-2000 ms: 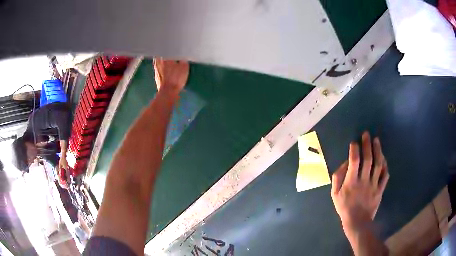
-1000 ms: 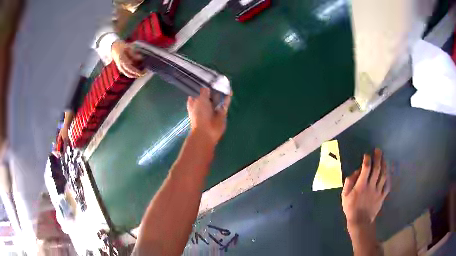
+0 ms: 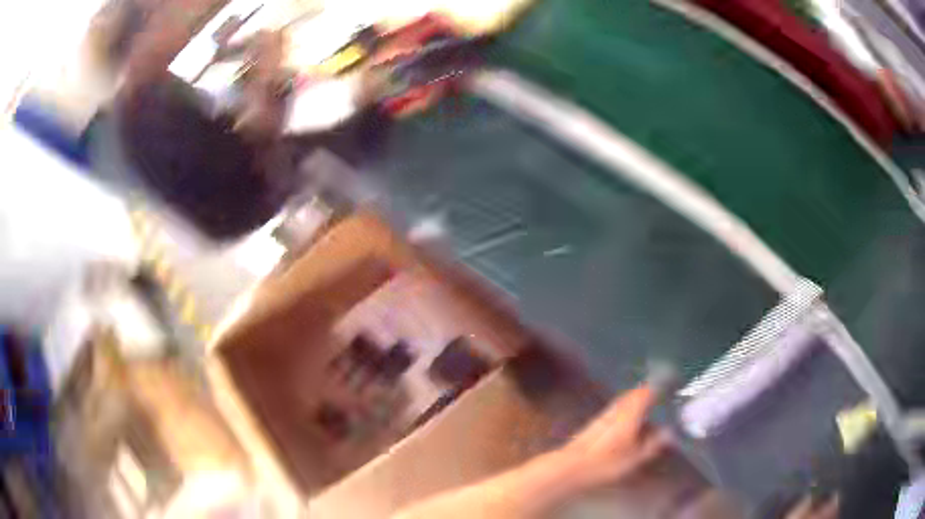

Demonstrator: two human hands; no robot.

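The view is strongly blurred. A ribbed black-and-white strip (image 3: pixel 756 340) with a pale, smooth side extends over the bench to the pale rail. My left hand (image 3: pixel 631 431) is at its near end, with the fingers closed around that end; the blur hides the exact grip. A small part of my right hand (image 3: pixel 816 507) shows at the bottom edge on the right, cut off and blurred, so its fingers cannot be read. A yellow paper slip (image 3: pixel 857 427) lies on the bench just beyond it.
A large open brown carton (image 3: pixel 446 436) with dark items inside stands beside the dark green bench (image 3: pixel 598 294). The green conveyor (image 3: pixel 730 152) runs behind the pale rail (image 3: pixel 649 167). A person in dark clothing (image 3: pixel 198 152) is at the upper left, near red items on the bench.
The view has swung, bringing the carton into sight. My left hand has come back from over the belt with the strip to the bench side. The other person's hand no longer holds the strip.
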